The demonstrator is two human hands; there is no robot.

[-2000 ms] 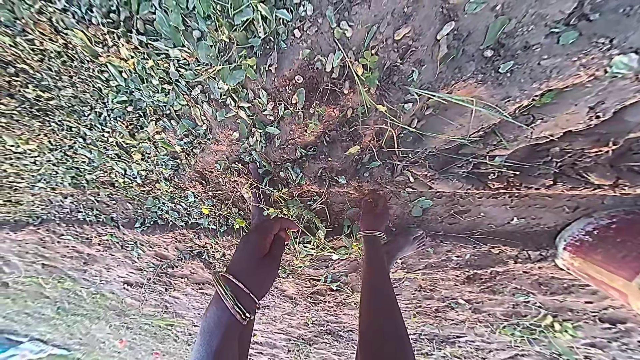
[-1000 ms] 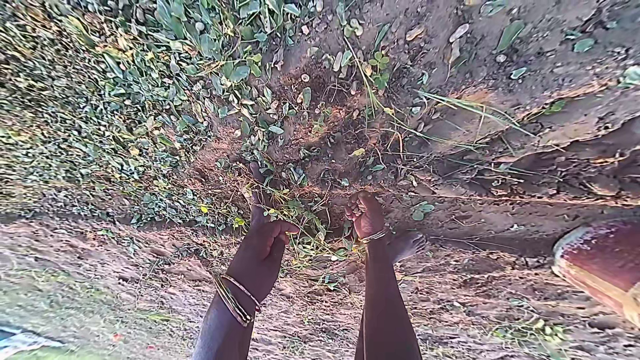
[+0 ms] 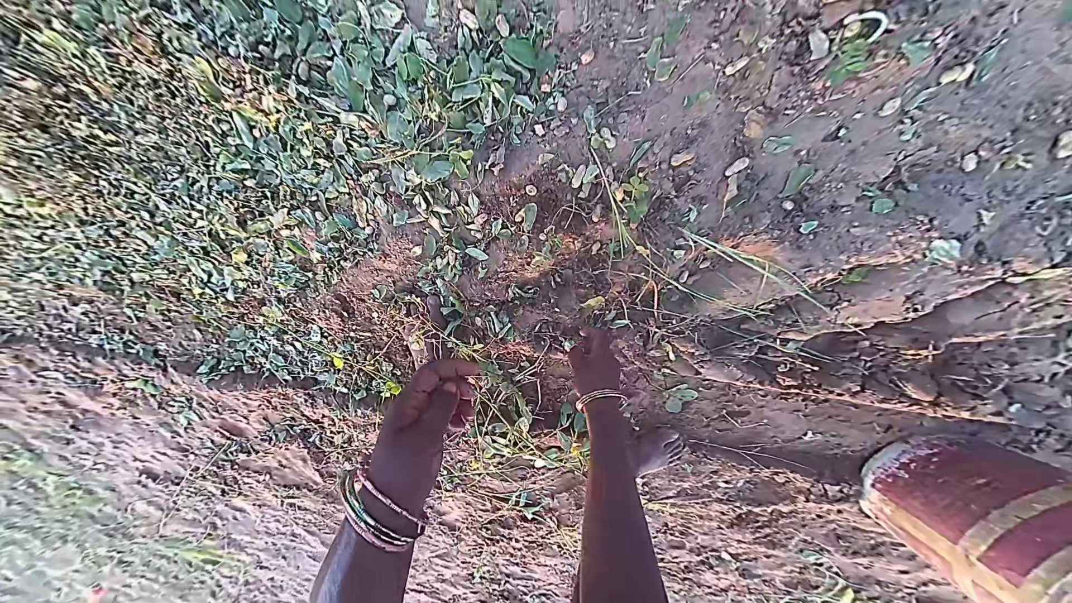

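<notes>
Several bangles circle the wrist of my left hand (image 3: 435,398), whose fingers are curled with thumb and fingertips close together over the low green plants (image 3: 502,402); whether something thin is between them I cannot tell. To its right, my right hand (image 3: 595,360), with bangles at the wrist, reaches down to the soil and small leaves. Its fingertips are near a yellowish leaf (image 3: 594,303), and their grip is hidden. Loose stems and leaves lie between the two hands.
A bare foot (image 3: 659,450) shows beside my right forearm. Dense leafy plants (image 3: 251,167) cover the upper left. Long grass blades (image 3: 754,266) lie on cracked soil at right. A dark red, tan-banded object (image 3: 971,511), its kind unclear, is at lower right.
My right hand has moved forward over the soil, away from the plants between my hands. My left hand stays in about the same place, its fingers still curled.
</notes>
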